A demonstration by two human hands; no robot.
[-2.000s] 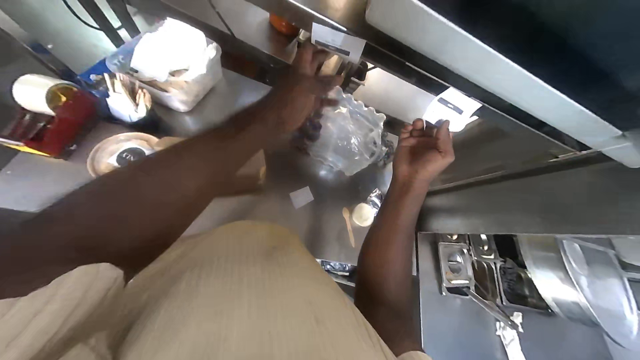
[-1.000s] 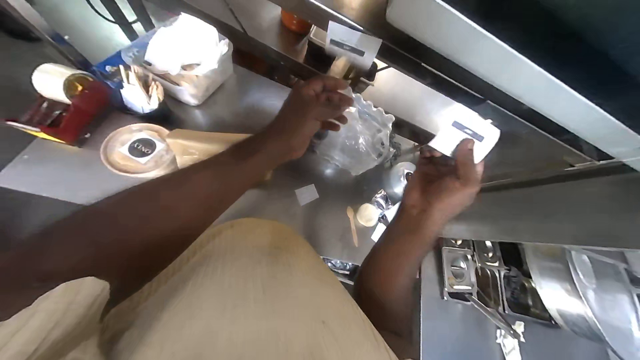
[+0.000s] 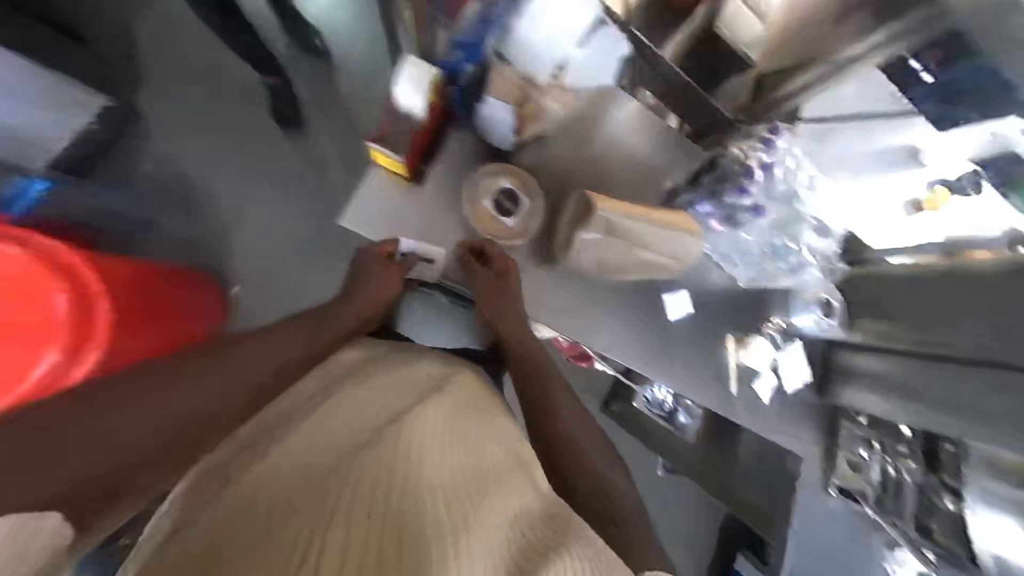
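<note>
A small white paper slip [image 3: 422,258] with dark print is pinched in my left hand [image 3: 374,280], over the near left corner of the steel counter. My right hand [image 3: 492,284] is just right of the slip, its fingertips drawn together; blur hides whether it holds anything. Beyond my right hand lies a round lidded tub [image 3: 503,203] with a dark-marked label. A brown paper bag [image 3: 636,238] lies to the right of the tub, and a clear plastic bag [image 3: 760,212] is farther right.
A red bucket [image 3: 112,304] stands at the left. A red and yellow tape dispenser [image 3: 406,120] sits at the counter's far left. Small white packets [image 3: 792,366] lie at the right, near steel containers [image 3: 896,472]. Another person's legs [image 3: 276,72] show at the upper left.
The view has swung left. Both hands have left the shelf edge with its paper slips and are now low over the counter's left corner, with a slip in my left hand.
</note>
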